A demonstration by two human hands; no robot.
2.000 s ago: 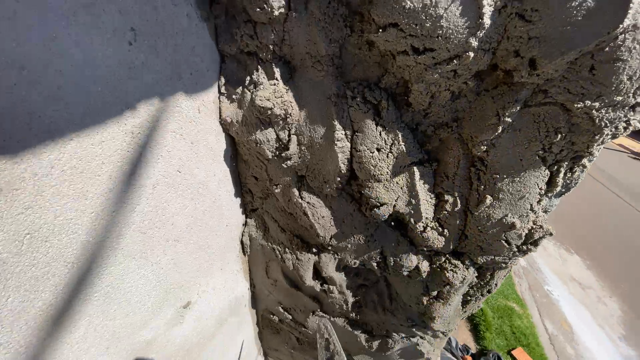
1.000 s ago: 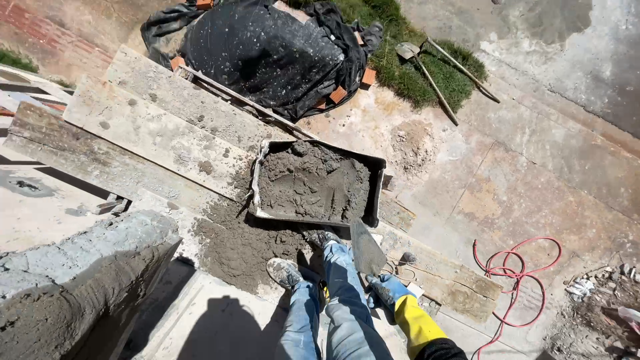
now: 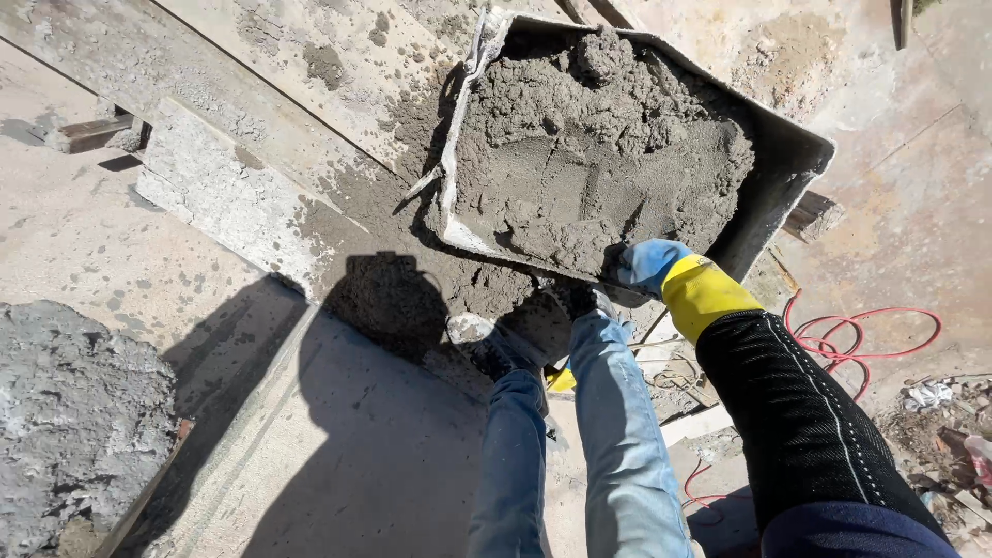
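Note:
My right hand (image 3: 649, 266), in a blue and yellow rubber glove, is curled at the near edge of a tub (image 3: 790, 143) of wet mortar (image 3: 597, 163). Its fingers are closed around the handle end of a trowel, which is mostly hidden by the glove and mortar. The mortar has a smoothed hollow in the middle and rough lumps toward the far side. My left hand is out of view.
Mortar-spattered planks (image 3: 232, 116) run to the upper left. My shoes (image 3: 484, 341) stand close below the tub. A red hose (image 3: 876, 318) lies coiled at right, above rubble (image 3: 938, 442). A mortar-covered mass (image 3: 81, 418) rises at lower left.
The view has swung from the mortar-covered surface down to the tub and moved closer to it. My right hand, beside the tub with the trowel one second ago, has moved to the tub's near edge.

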